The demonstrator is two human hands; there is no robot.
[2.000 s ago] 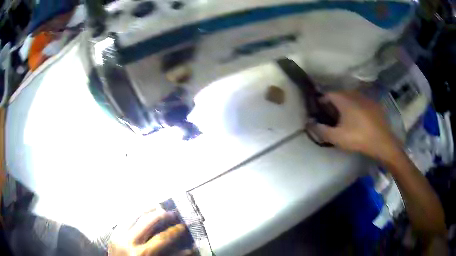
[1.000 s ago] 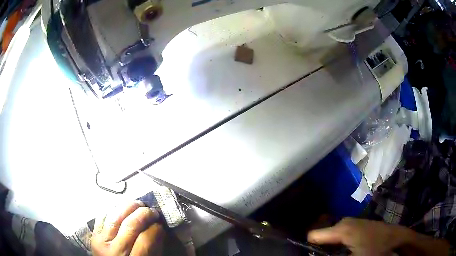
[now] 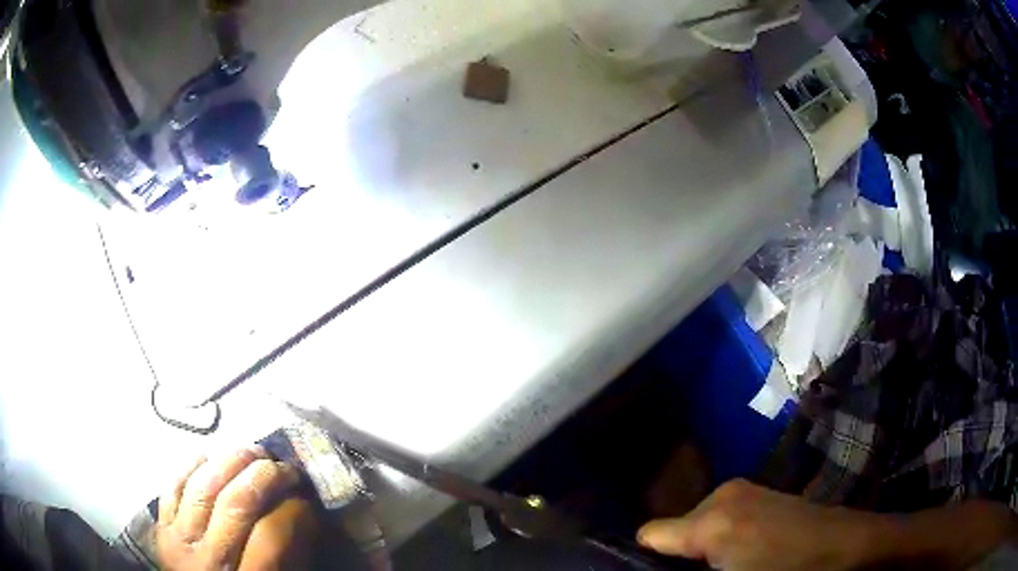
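Note:
Large fabric shears [image 3: 447, 480] extend from my right hand toward the front edge of the machine bed, their blades beside a small folded strip. My right hand [image 3: 770, 533] holds the shears at the handle end, which is partly hidden in shadow. My left hand [image 3: 240, 513] has its fingers curled on the small plaid and white strip [image 3: 324, 460] at the bed's front edge. Whether the blades touch the strip is hard to tell in the glare.
The sewing machine's presser foot area [image 3: 257, 184] is at upper left, over the white bed [image 3: 536, 257]. A brown square [image 3: 487, 81] sticks to the bed. A cream switch box [image 3: 824, 108], a blue bin [image 3: 714, 357] with white strips, and plaid cloth [image 3: 893, 413] are at right.
The shears, lying on the bed under my right hand two seconds ago, are now down by the strip at the front edge. Since one second ago, the view has shifted and the bed appears further left.

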